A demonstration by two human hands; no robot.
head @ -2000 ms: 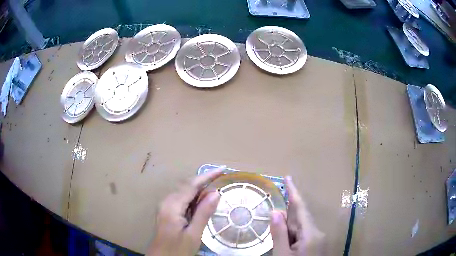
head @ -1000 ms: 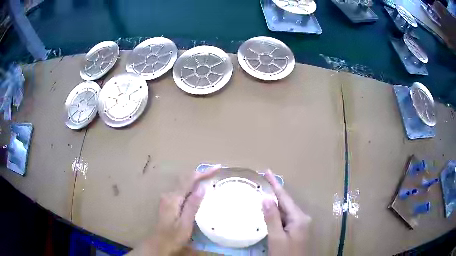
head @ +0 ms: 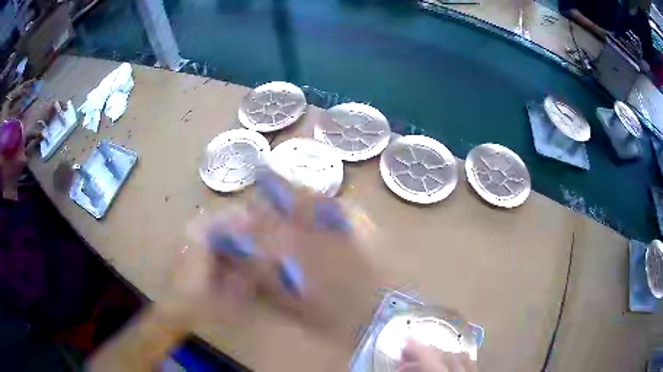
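Note:
My left hand (head: 218, 272), strongly blurred, comes in from the lower left. It appears to hold a brownish board (head: 320, 269) with several blue pegs, raised over the bench; the exact grip is blurred. My right hand (head: 436, 357), cut off by the bottom edge, has its fingers on a bright disc (head: 389, 341). The disc lies over a square silver plate (head: 396, 299) with rounded corners at the bottom, right of centre. Whether those fingers grip the disc or only rest on it cannot be told.
Several ribbed discs (head: 419, 169) lie along the bench's far side. A plate with posts (head: 104, 178) and white wrapping (head: 107, 94) lie left. A neighbour's hands (head: 36, 120) are at far left. The green belt (head: 349, 51) carries disc-and-plate units (head: 567, 120). Another person (head: 618, 22) is at top right.
The view has swung left. My left hand has left the disc and is raised with what looks like the pegged board that lay at the right. My right hand stays at the disc.

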